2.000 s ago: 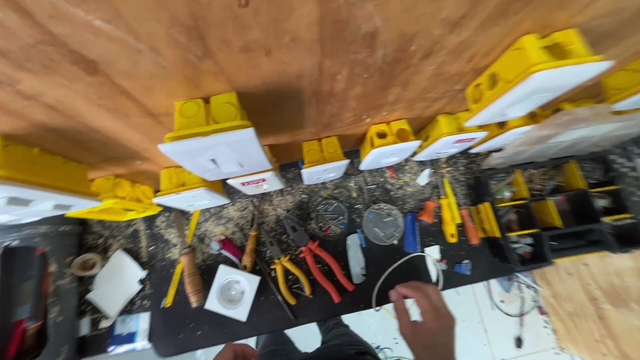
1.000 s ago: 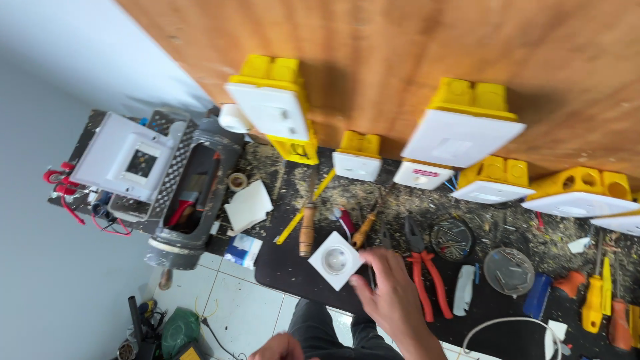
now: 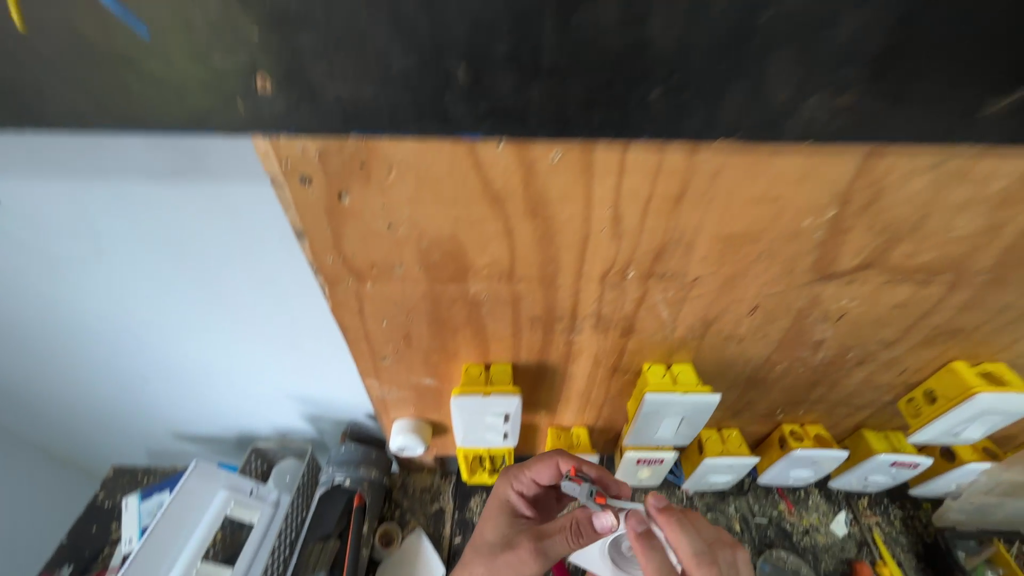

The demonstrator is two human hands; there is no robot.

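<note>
My left hand holds a small grey and orange lever wire connector between thumb and fingers, at the bottom centre of the head view. Beside it on the right, my right hand pinches a thin white cable whose end meets the connector. How deep the cable sits inside cannot be seen. Just below the fingers lies a white square plate with a round centre, partly covered by both hands.
Yellow electrical boxes with white covers, among them a switch and a socket, line the plywood board. A round white fitting is left of them. Grey equipment, a tape roll and wood shavings lie lower left.
Both hands have come together, and the left now holds the connector. One second ago the right hand was beside the white square plate. The view has tilted up.
</note>
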